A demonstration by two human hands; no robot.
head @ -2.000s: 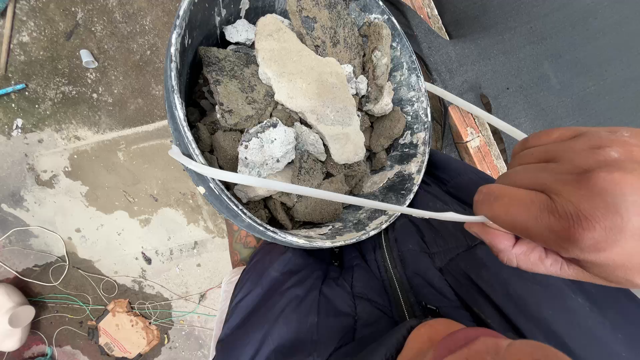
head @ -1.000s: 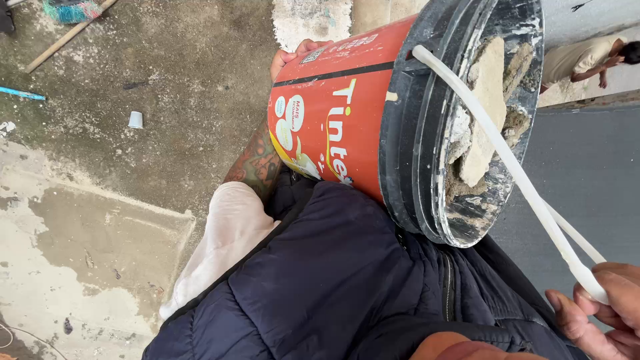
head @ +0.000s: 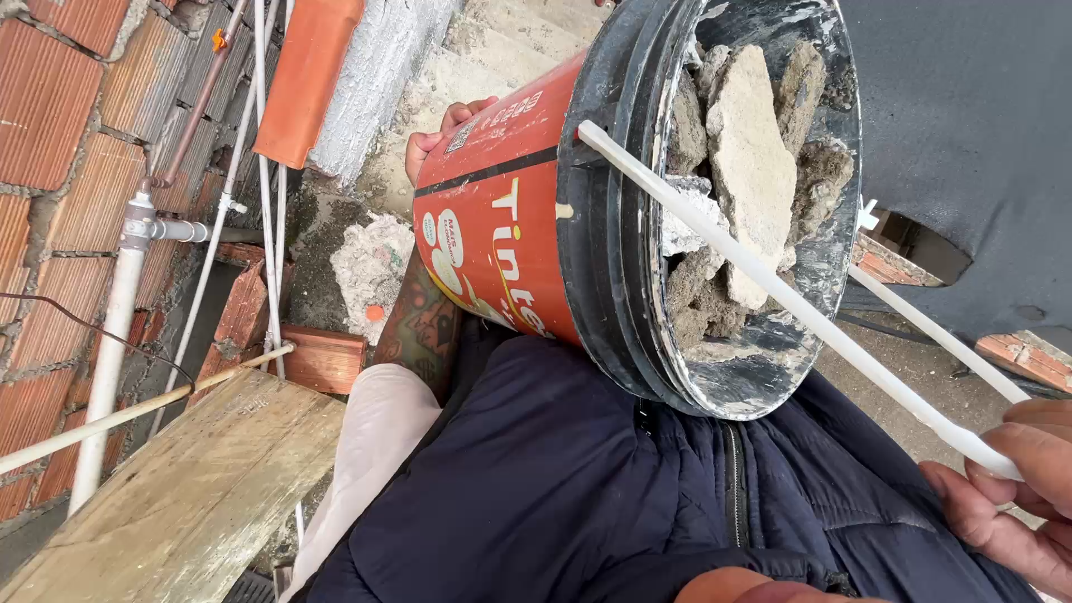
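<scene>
A red and black plastic paint bucket (head: 502, 209) lies tilted against my dark padded vest, its mouth facing right. Chunks of broken concrete and mortar (head: 754, 176) fill the part of its inside that shows. My left hand (head: 440, 138) supports the bucket near its base; only some fingers show past the far edge, above my tattooed forearm. At the lower right, my right hand (head: 1017, 494) is closed around the white plastic bail handle (head: 779, 293), which stretches away from the rim.
A hollow-brick wall (head: 75, 167) with pipes (head: 117, 335) stands at left. Below it are a wooden board (head: 184, 494) and a thin pole (head: 126, 412). A clay tile (head: 310, 75) hangs near concrete steps (head: 494, 50). A dark grey surface (head: 963, 126) with an opening lies right.
The bucket, seen from above two seconds ago, has tipped onto its side against my body. My left hand has come into view at its base. The view has swung to the brick wall and steps.
</scene>
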